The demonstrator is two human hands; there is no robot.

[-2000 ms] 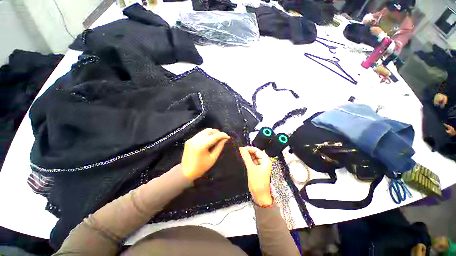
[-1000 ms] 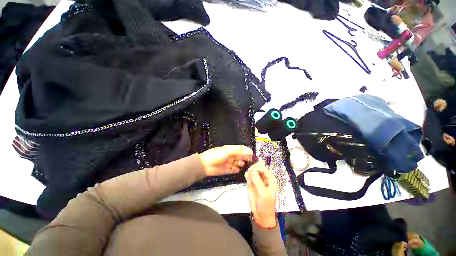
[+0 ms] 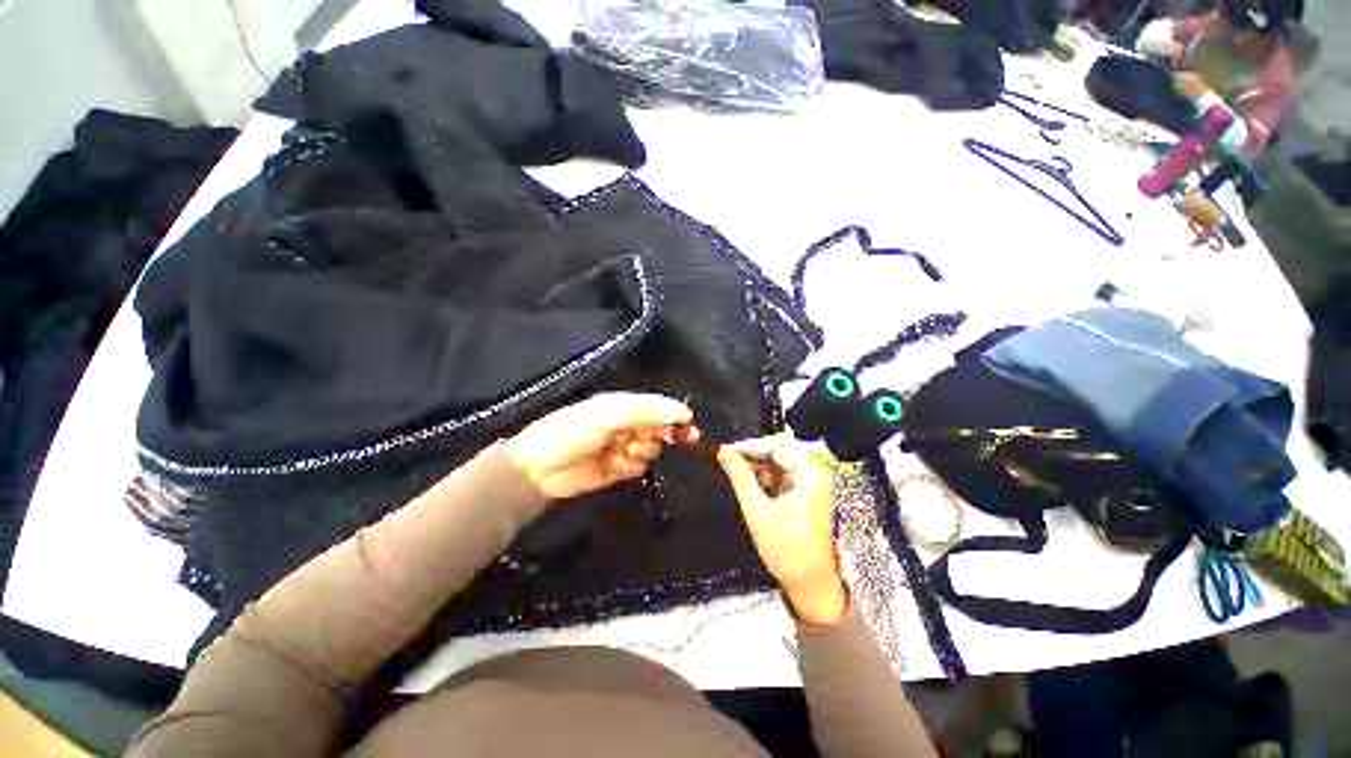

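The black jacket [image 3: 371, 341] with glittery edge trim lies spread on the white table. My left hand [image 3: 600, 444] is over the jacket's right part, its fingertips pinched on something small and dark that I cannot make out. My right hand [image 3: 782, 504] is just right of it, near the jacket's right edge, thumb and fingertips pinched together. A needle or thread between the hands is too small to tell. The silver bead bundle [image 3: 871, 578] lies just right of my right hand.
Right of the jacket are a black pouch with two green rings [image 3: 845, 413], a black bag [image 3: 978, 438], folded denim [image 3: 1148, 393] and blue scissor loops [image 3: 1227, 587]. Loose dark trim [image 3: 864, 237], a hanger [image 3: 1046, 187] and a clear plastic bag [image 3: 704, 56] lie beyond. A person [image 3: 1245, 67] is at far right.
The view tilted down and then back up. My hands came close together at the jacket's right edge a second ago; now they are a little apart, my left hand further left.
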